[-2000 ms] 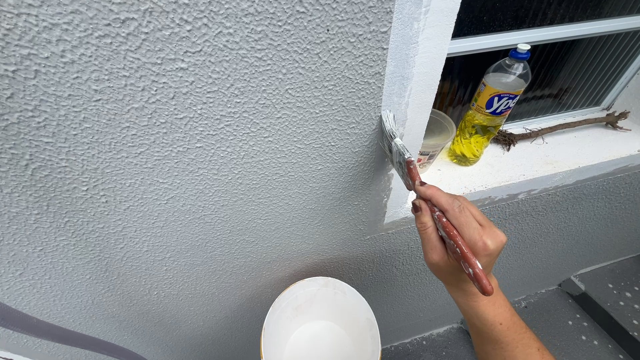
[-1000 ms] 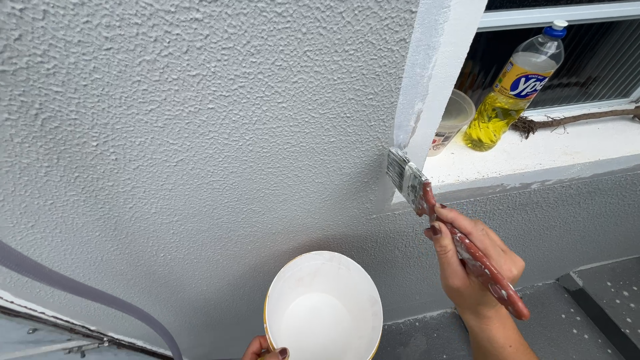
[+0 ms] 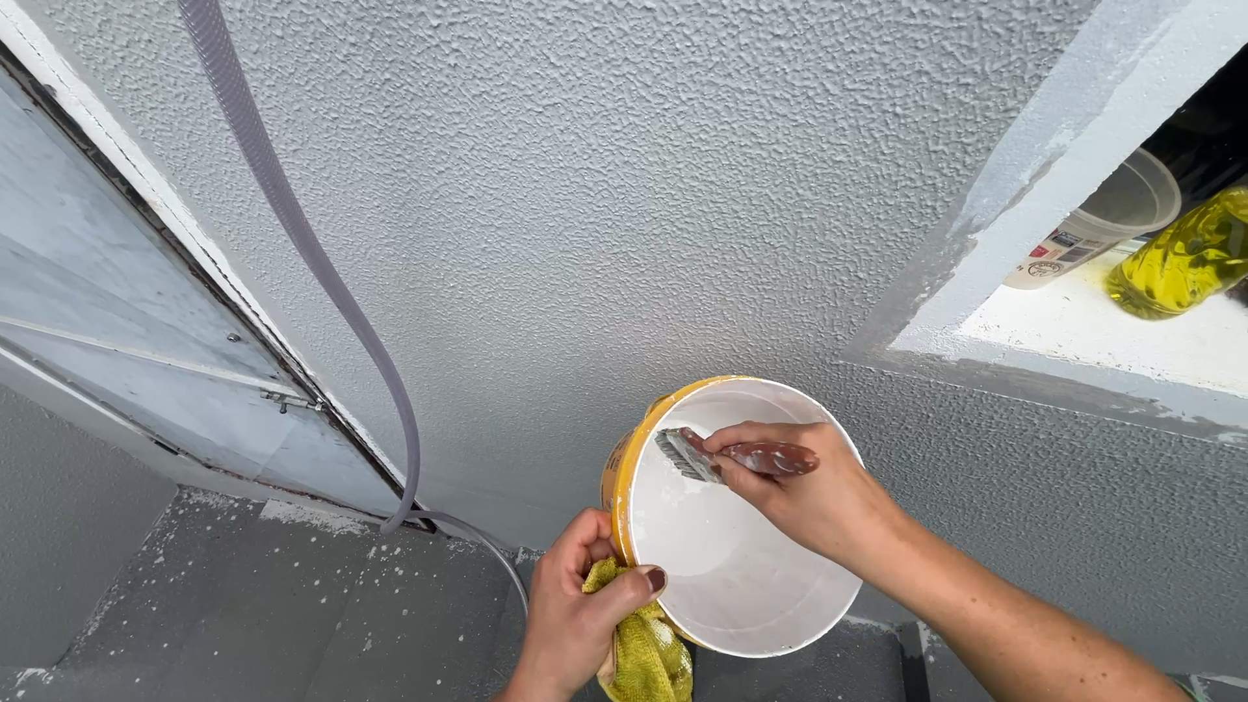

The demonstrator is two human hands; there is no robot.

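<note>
My right hand grips the red-brown wooden handle of a paintbrush, whose paint-coated bristles are inside a plastic bucket at its left inner wall. The bucket is yellow outside and white inside, tilted toward me, with white paint at its bottom. My left hand holds the bucket's left rim, thumb over the edge, along with a yellow-green cloth that hangs below. Behind the bucket rises a textured grey wall.
A window recess with a white sill lies at right, holding a clear plastic tub and a bottle of yellow liquid. A grey hose hangs at left beside a metal door. Paint specks dot the grey floor.
The brush has moved from the wall corner beside the window into the bucket. My left hand came into view at the bucket's rim, and the cloth now shows. The view has swung left.
</note>
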